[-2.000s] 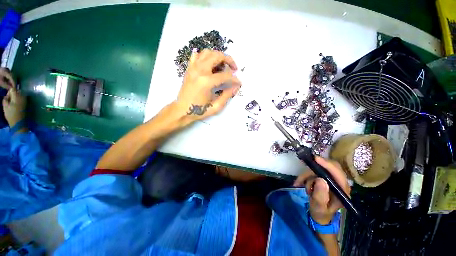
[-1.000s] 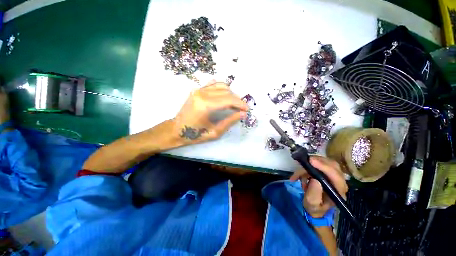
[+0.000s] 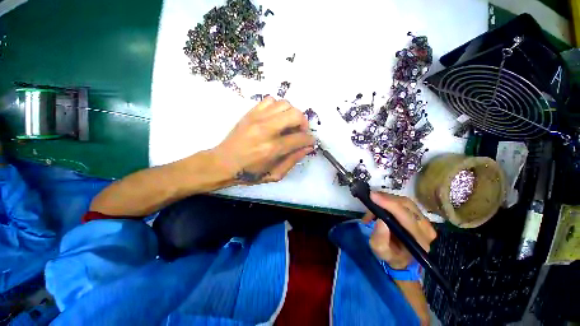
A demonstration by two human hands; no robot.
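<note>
My right hand [image 3: 399,230] holds the black soldering iron [image 3: 389,219], its metal tip pointing up and left. The tip is at the fingertips of my left hand [image 3: 270,141], over the white sheet [image 3: 331,38]. The left fingers are closed together near a small part; whether they grip it or a wire is hidden. A heap of greenish-brown small components [image 3: 229,41] lies at the far left of the sheet. A looser pile of silvery, dark parts [image 3: 397,124] lies right of the iron's tip. A few single parts lie around my left fingertips.
The tan round tub [image 3: 488,207] with tiny pinkish parts stands right of the iron. The fan with wire grille [image 3: 493,105] is behind it. A solder reel [image 3: 39,113] is on the green mat at left, its strand running to the sheet. A blue sleeve of another person shows at left.
My left hand has moved from the component heap down and right to the iron's tip. The iron has moved up and left to meet it. The view has shifted right.
</note>
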